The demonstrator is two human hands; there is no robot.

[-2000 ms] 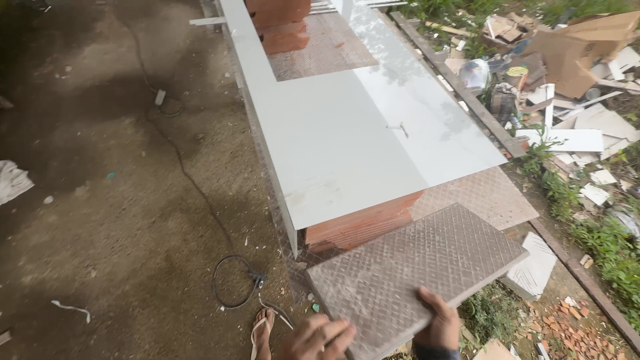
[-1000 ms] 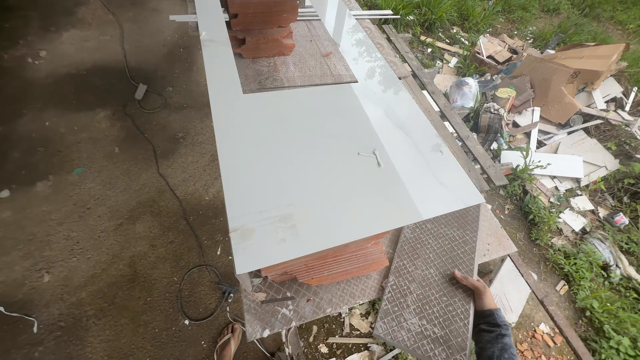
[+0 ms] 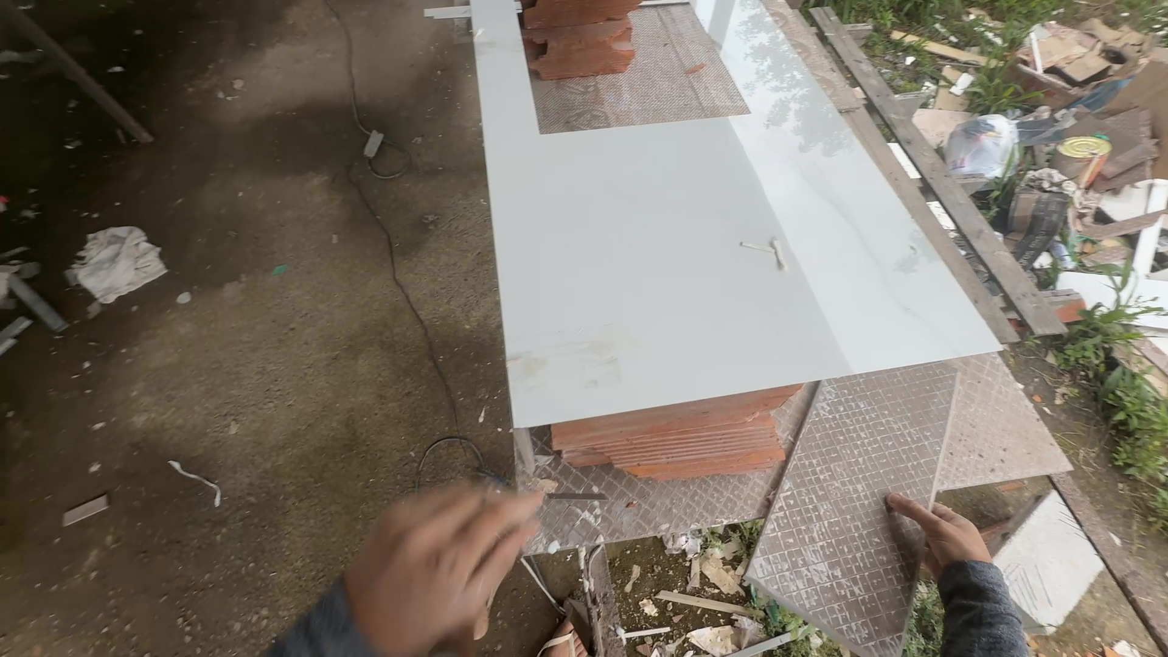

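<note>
At the lower left is my left hand [image 3: 438, 566], blurred, its fingertips at the end of a thin dark strip [image 3: 577, 496]; whether they pinch it I cannot tell. My right hand [image 3: 949, 534] holds the right edge of a loose ceramic tile [image 3: 853, 493], its grid-patterned back facing up and its far end against the glossy white slab's near edge. The slab [image 3: 657, 265] rests above red hollow clay bricks [image 3: 675, 438], which stand on another grid-backed tile [image 3: 666, 511]. A small white T-shaped piece [image 3: 776, 254] lies on the slab.
More red bricks [image 3: 579, 41] stand on a tile at the slab's far end. A dark cable [image 3: 392, 246] runs along the dirt floor at left. Wooden planks [image 3: 949, 182] lie along the right, beside rubble, a tin can [image 3: 1083, 155] and grass. A white block [image 3: 1049, 557] sits at lower right.
The loose tile, held in both hands two seconds ago, now points lengthwise toward the slab with only my right hand on it. My left hand, out of view one second ago, is back at lower left.
</note>
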